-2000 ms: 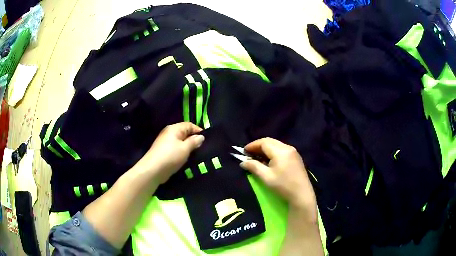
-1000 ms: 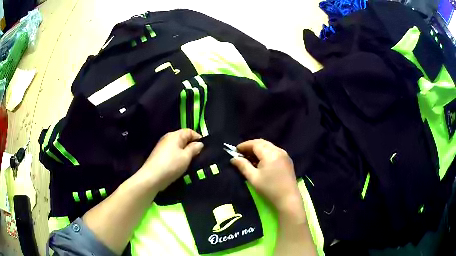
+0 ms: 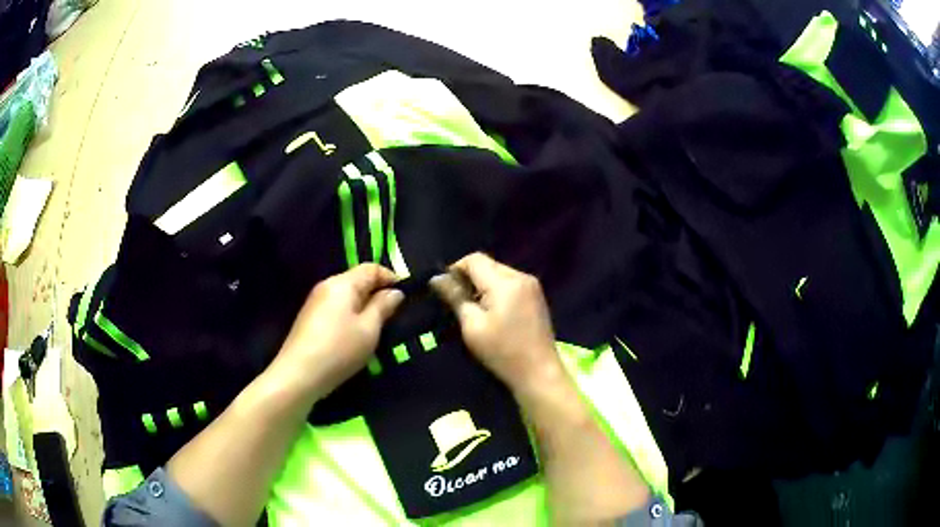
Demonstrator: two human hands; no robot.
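A black and neon-green top [image 3: 495, 206] lies spread before me, with green stripe tape [image 3: 374, 211] on its sleeve and a black logo panel [image 3: 450, 453] with a pale hat and lettering. My left hand [image 3: 345, 314] pinches the black cloth at the lower end of the stripes. My right hand [image 3: 497, 314] is close beside it, its slightly blurred fingertips closed together at the same black cloth. The thread snips are hidden; no blades show now, so I cannot tell what the right fingers hold.
A garment pile [image 3: 742, 237] in black and green lies at the right. At the left edge are a green bag [image 3: 19, 129], pale paper [image 3: 26, 216], dark keys [image 3: 34, 355] and a black phone [image 3: 54, 476] on the wooden table [image 3: 103, 124].
My right hand has moved left and up to the left hand, and the snip blades seen before no longer show. The whole view has shifted, so the garments sit further left.
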